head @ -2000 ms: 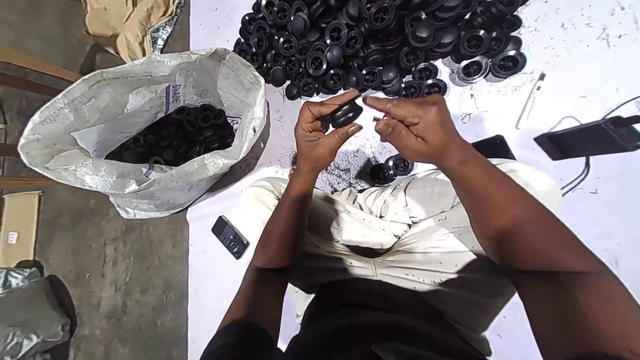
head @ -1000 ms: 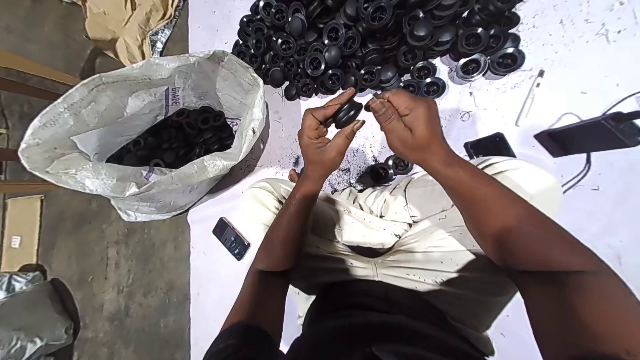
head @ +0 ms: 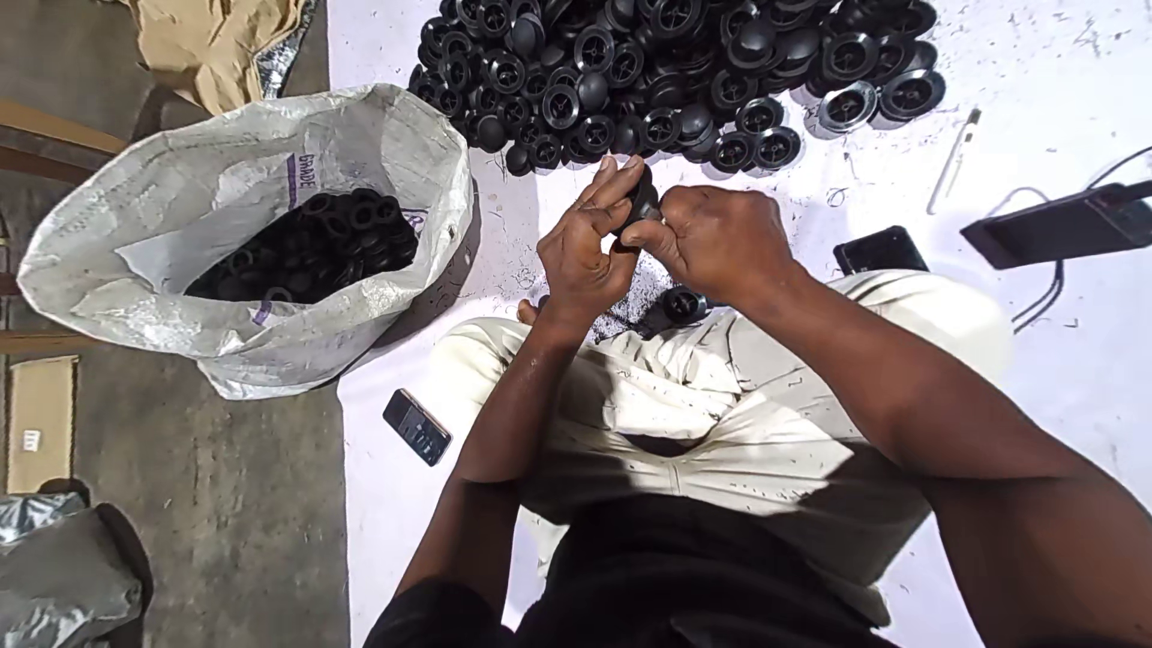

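Between thumb and fingers, my left hand (head: pixel 589 247) holds a round black plastic part (head: pixel 641 200) tilted on edge. My right hand (head: pixel 720 236) is closed against the part's right side, its thumb touching the lower edge; whether it grips a tool or a bit of the part is hidden. Beyond both hands lies a large heap of round black plastic parts (head: pixel 594 90), some showing a cross inside a ring, others a domed face. Below the hands, near my lap, another black part (head: pixel 682 304) lies among small black shavings (head: pixel 641 306).
At the left stands an open white woven sack (head: pixel 216 346) with many black parts (head: pixel 315 247) inside. A phone (head: pixel 417 427) lies beside my left knee, a dark phone (head: pixel 880 252) by my right knee. A cabled black device (head: pixel 1057 225) and a white pen-like tool (head: pixel 954 162) lie at right.
My right hand has gone from an extended finger to a closed shape against the held part. In my left hand the part is now tilted more upright.
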